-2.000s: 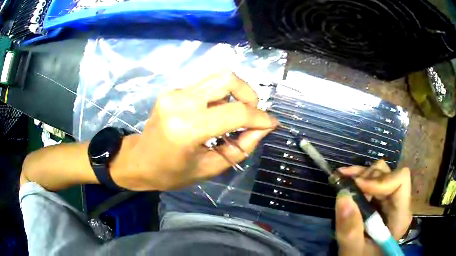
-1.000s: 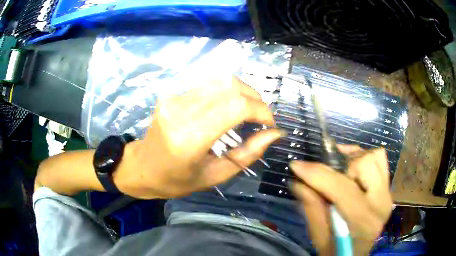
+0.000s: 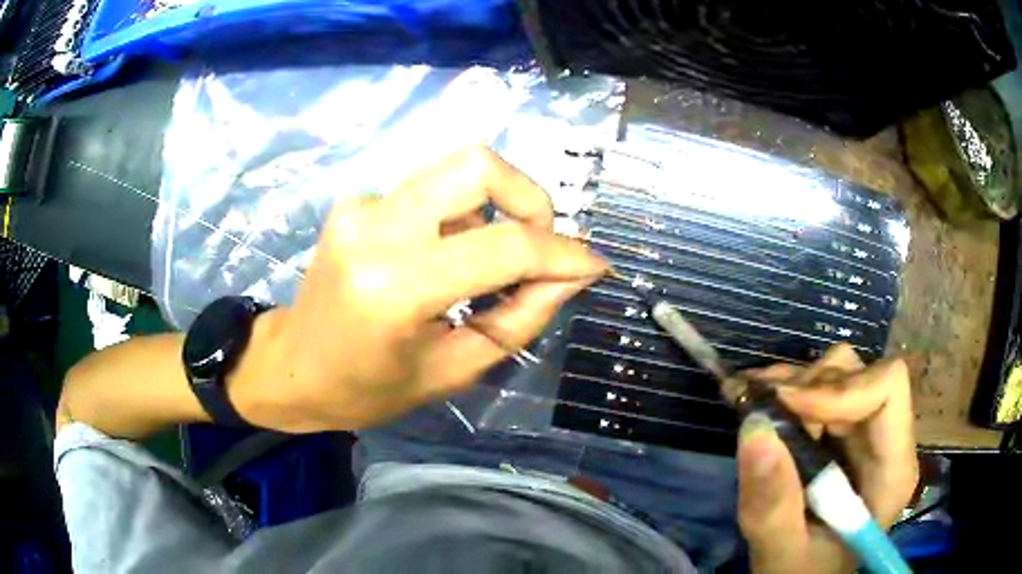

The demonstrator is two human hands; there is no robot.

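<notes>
Several narrow black circuit strips (image 3: 717, 269) lie side by side with small white print and strong glare. My right hand (image 3: 835, 448) holds a soldering iron (image 3: 700, 350) like a pen, its tip at the strips' left part. My left hand (image 3: 437, 303) reaches over the strips' left ends, thumb and forefinger pinched near the iron tip. A thin strand seems to be between those fingertips; whether it is solder or a lead I cannot tell. White end pieces (image 3: 577, 168) show above the left fingers; others are hidden under the hand.
A clear plastic bag (image 3: 247, 168) lies under my left hand. A blue tray (image 3: 280, 28) is behind it. The black grille (image 3: 773, 51) stands at the back right, beside a round brassy tin (image 3: 953, 157). A reel (image 3: 16, 155) sits far left on the dark mat.
One second ago the iron was blurred over the upper strips; its tip is now lower, near my left fingertips. My left thumb and forefinger, then apart, are now pinched together.
</notes>
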